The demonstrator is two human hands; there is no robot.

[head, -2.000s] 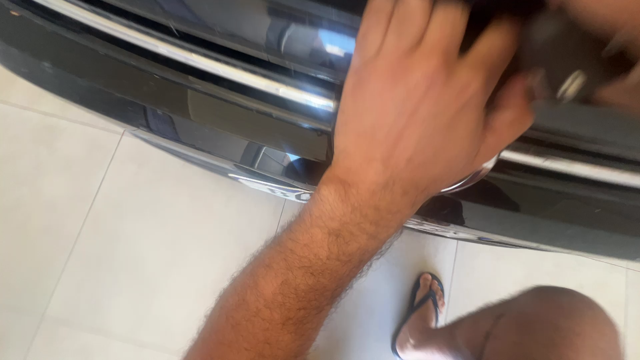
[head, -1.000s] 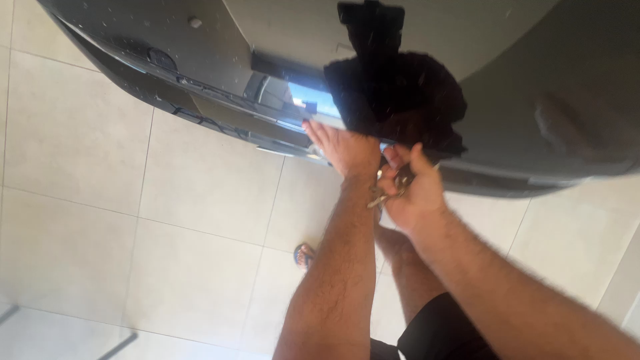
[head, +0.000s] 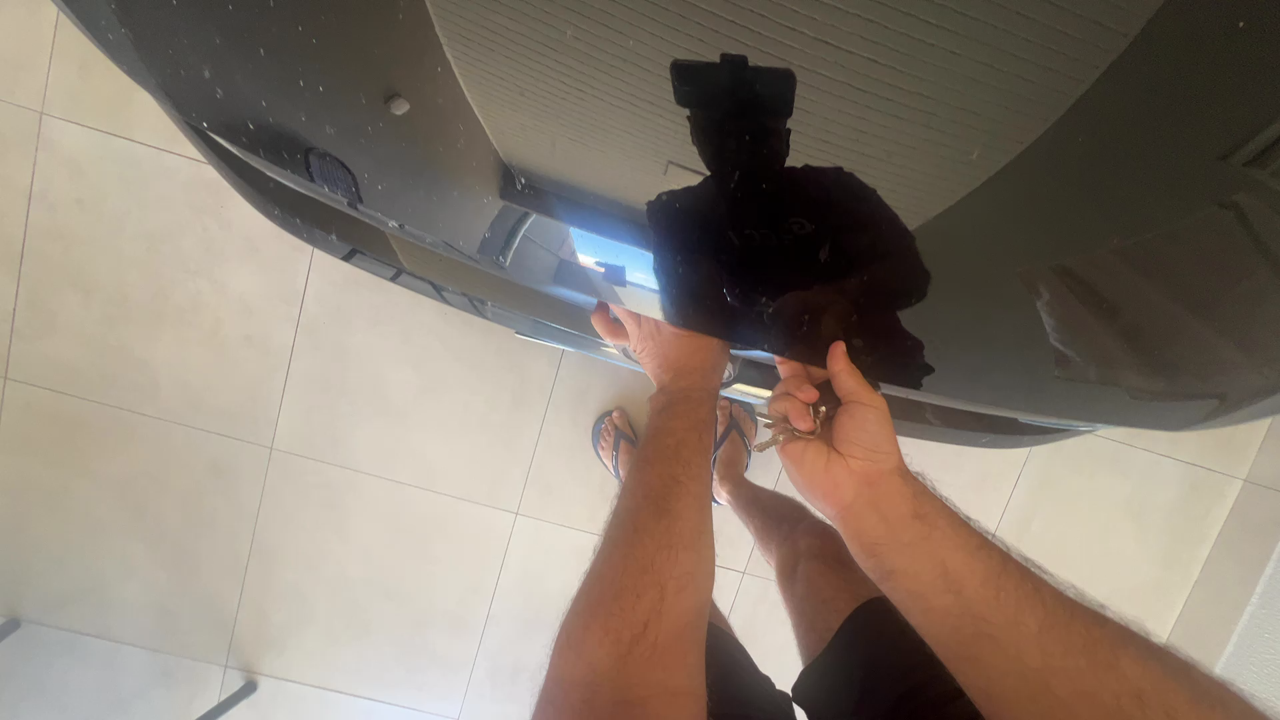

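A glossy dark car hood (head: 960, 300) fills the upper part of the head view, its front edge curving down across the middle. My left hand (head: 672, 350) is at that edge, with its thumb outward and the other fingers hidden under or behind the hood's lip. Close by on the right, my right hand (head: 835, 425) has its thumb on top of the hood edge and holds a bunch of metal keys (head: 795, 428) against its palm. Some of its fingertips are out of sight below the edge.
My feet in flip-flops (head: 612, 445) stand on the light floor tiles (head: 400, 400) below the front bumper (head: 440, 290). A small round washer nozzle or similar piece (head: 398, 104) sits on the dark paint. Dark bar ends (head: 228, 700) show at the lower left.
The view has pulled back from a close look at the car's front with my left hand across it. Both hands are now side by side at the hood edge, much as one second ago.
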